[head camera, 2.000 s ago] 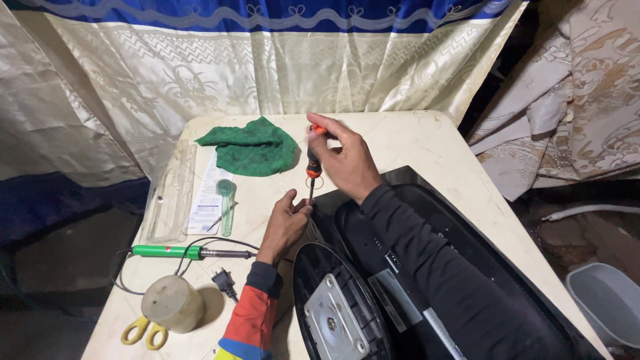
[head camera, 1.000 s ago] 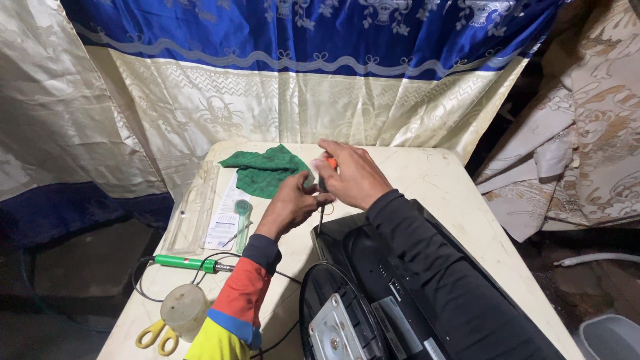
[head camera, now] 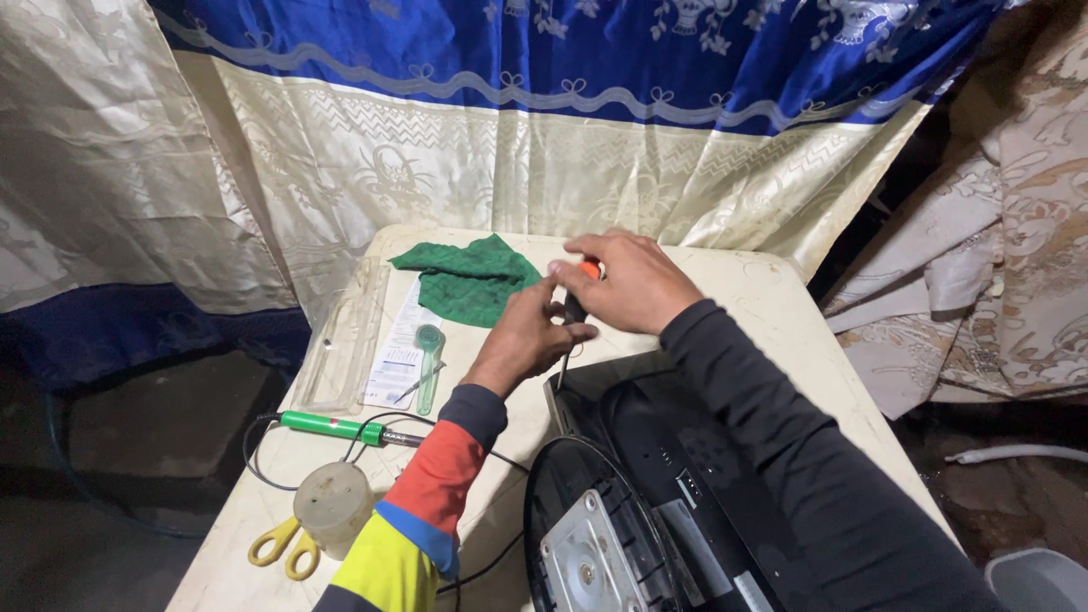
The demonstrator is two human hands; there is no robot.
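Note:
My right hand (head camera: 633,280) is closed around the orange and black handle of a screwdriver (head camera: 575,308). The fingers of my left hand (head camera: 531,336) grip the lower part of the same handle. The screwdriver's shaft points down to the corner of a black plastic device housing (head camera: 663,408), which looks like the back of a monitor or television. Whether its tip sits in a screw cannot be seen. Attached to or lying on the housing is an oval black stand base (head camera: 544,484) with a metal plate (head camera: 591,557).
On the table's left are a green cloth (head camera: 476,280), a printed paper (head camera: 395,365), a pale green plastic tool (head camera: 429,348), a clear plastic tray (head camera: 336,357), a green soldering iron (head camera: 331,426), a round container (head camera: 333,501) and yellow-handled scissors (head camera: 274,541). A black cord runs beneath my left arm.
My left hand has risen from beside the screwdriver's shaft onto its handle since the earliest frame. My right hand stays on the handle. The view has tilted upward.

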